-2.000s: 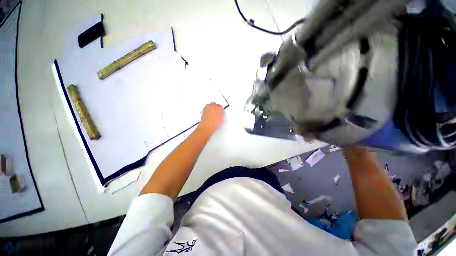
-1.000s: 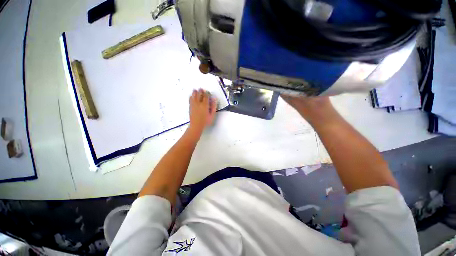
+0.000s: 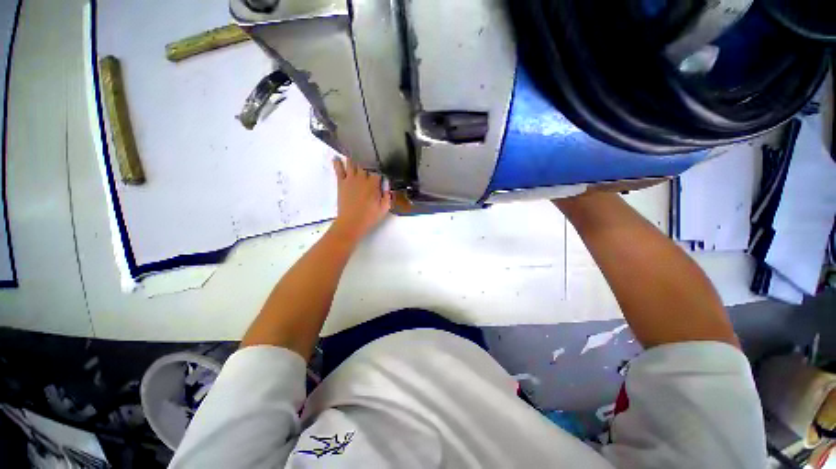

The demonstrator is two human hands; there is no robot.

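The straight knife cutting machine (image 3: 458, 101) stands over the right part of the fabric lay; its silver and blue housing hides the blade, base plate and cut. The lay is topped with white marker paper (image 3: 202, 156) and shows a dark edge. My left hand (image 3: 362, 197) lies on the paper at the lay's near edge, close against the housing, fingers forward, seemingly holding nothing. My right hand is hidden under the housing; only the wrist and forearm show, so its grip cannot be seen.
Two yellowish-brown fabric weights (image 3: 122, 119) lie on the paper at left. White-topped cut pieces (image 3: 720, 206) lie at right. A waste bucket (image 3: 179, 389) stands below the table edge. Thick black cable (image 3: 632, 101) coils on the motor. A neighbouring lay is at far left.
The machine now fills more of the upper middle and covers the base plate seen a second ago. My left hand stays by the lay's edge; the view has shifted.
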